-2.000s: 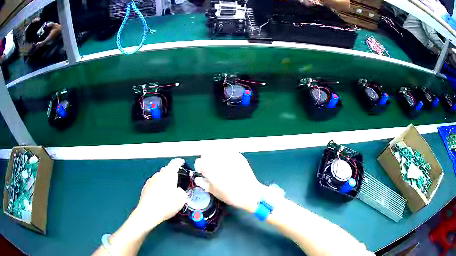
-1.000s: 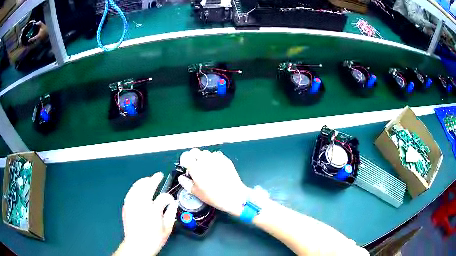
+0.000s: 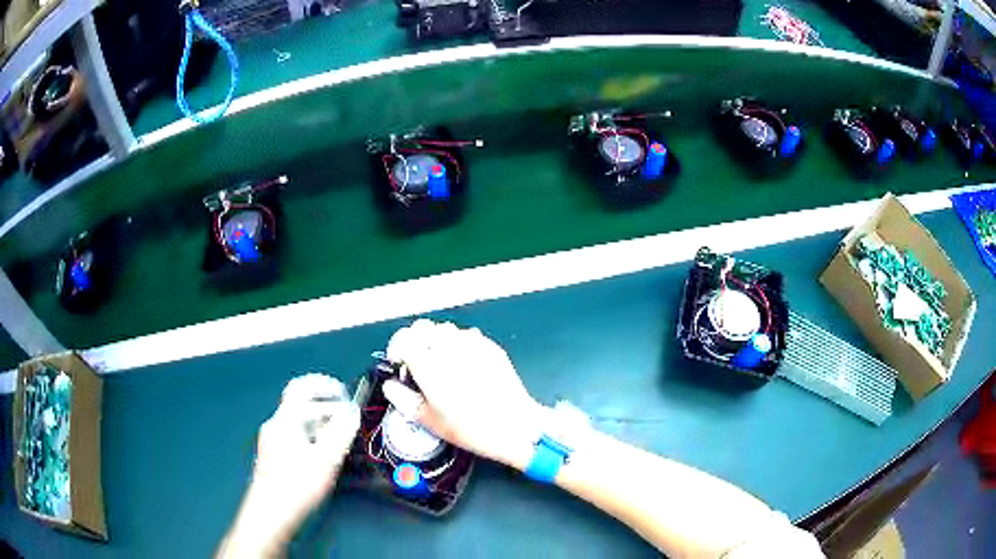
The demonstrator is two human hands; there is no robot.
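Note:
A black housing [image 3: 442,480] lies on the bench in front of me, with a round silver part [image 3: 413,435], a blue cylinder with a red end [image 3: 408,477] and red and black wires. My right hand [image 3: 453,377] is over its upper edge, fingers bent down onto it; the fingertips hide the spot they touch. My left hand [image 3: 308,431] is just left of the housing, apart from it, with its fingers curled in. A blurred greyish patch shows at its fingers; I cannot tell whether it is a held thing.
Another housing [image 3: 699,349] stands to the right, beside a ribbed pale panel [image 3: 836,369] and an open carton of green boards [image 3: 953,328]. A similar carton [image 3: 90,459] is at far left. Beyond the white rail [image 3: 491,278], the conveyor [image 3: 524,207] carries several similar units.
My left hand has moved off the housing to the left and its fingers have curled in. My right hand stays at the upper edge. The conveyor units have shifted left.

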